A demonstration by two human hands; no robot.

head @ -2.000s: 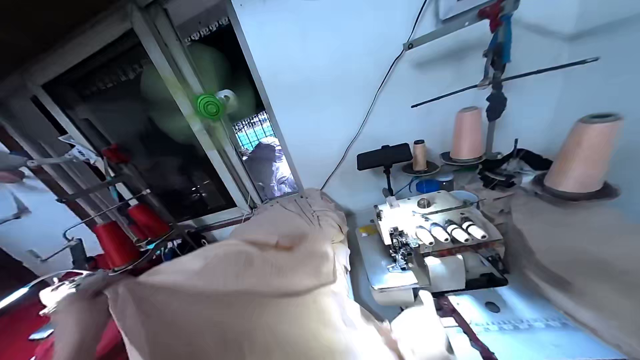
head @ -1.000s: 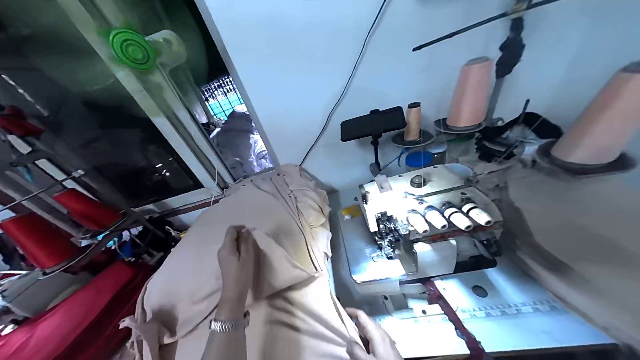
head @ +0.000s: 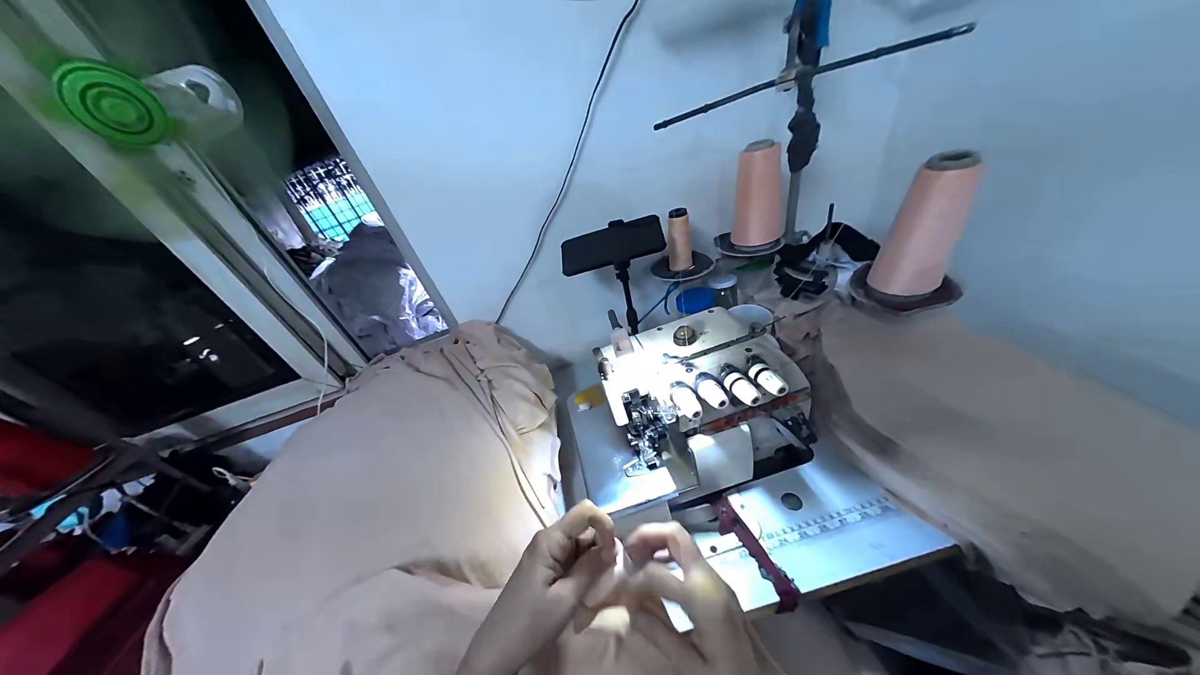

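Observation:
Both hands are close together at the bottom centre, in front of the overlock sewing machine [head: 703, 375]. My left hand [head: 558, 581] has its fingers curled and pinched near beige fabric; whether cloth is between the fingertips is hard to see. My right hand [head: 680, 595] is blurred, with bent fingers facing the left; its grip is unclear. A large pile of beige fabric [head: 375, 469] lies to the left of the machine and reaches below the hands. The machine's lamp lights its needle area and metal plate [head: 623, 487].
Peach thread cones [head: 757, 197] stand behind the machine beside a phone on a holder [head: 614, 246]. More beige cloth [head: 1012, 450] covers the right side. A dark red strip [head: 759, 558] hangs over the table edge [head: 872, 567]. A green-hubbed fan [head: 112, 103] is at upper left.
My left hand has moved off the top of the fabric pile, down and right, to beside my right hand. The hands were apart one second ago. The view has shifted.

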